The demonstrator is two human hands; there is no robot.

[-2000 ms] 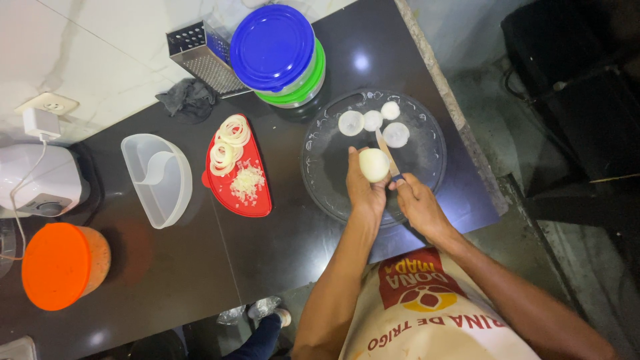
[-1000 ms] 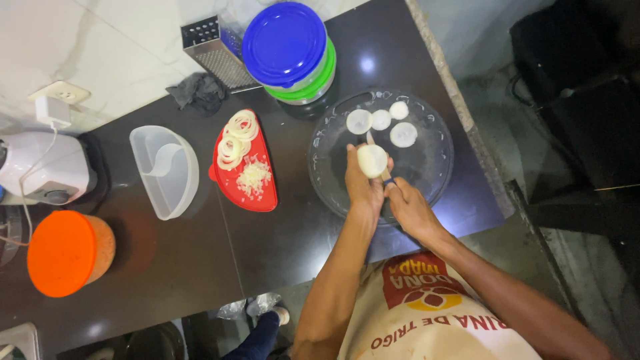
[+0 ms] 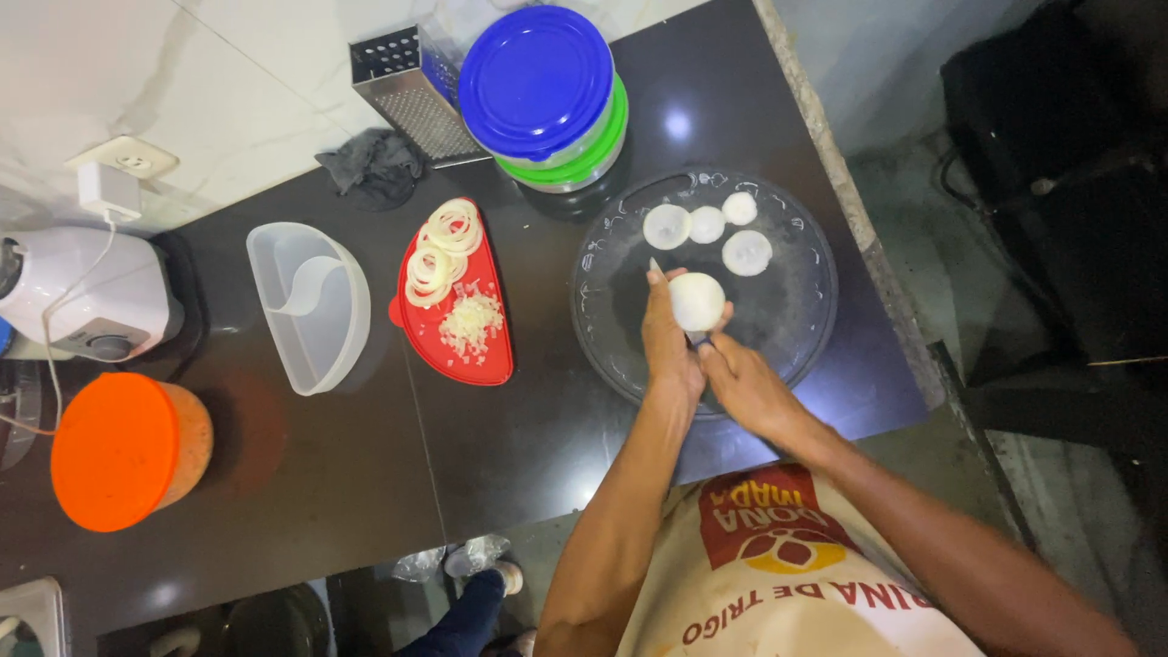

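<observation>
A peeled white onion (image 3: 697, 302) is held in my left hand (image 3: 671, 338) above a round dark cutting board (image 3: 630, 319). My right hand (image 3: 744, 379) grips a knife (image 3: 654, 265) by its handle; most of the blade is hidden behind the onion and my left hand, with its tip showing past my left fingers. Several round onion slices (image 3: 747, 252) lie on the far part of the board. Left of the board, a red lid (image 3: 465, 363) bears onion rings (image 3: 453, 228) and a heap of chopped onion (image 3: 472, 321).
Blue-lidded (image 3: 537, 80) and green-lidded (image 3: 602, 151) containers, a box grater (image 3: 415, 96) and a dark cloth (image 3: 372, 169) stand or lie at the back. Farther left are a divided plastic container (image 3: 351, 315), an orange-lidded tub (image 3: 114, 452) and a white appliance (image 3: 96, 283). Another person's leg (image 3: 461, 620) shows below.
Two seconds ago the blade lay to the right of the onion; now its tip shows on the onion's left side. The slices remain on the board.
</observation>
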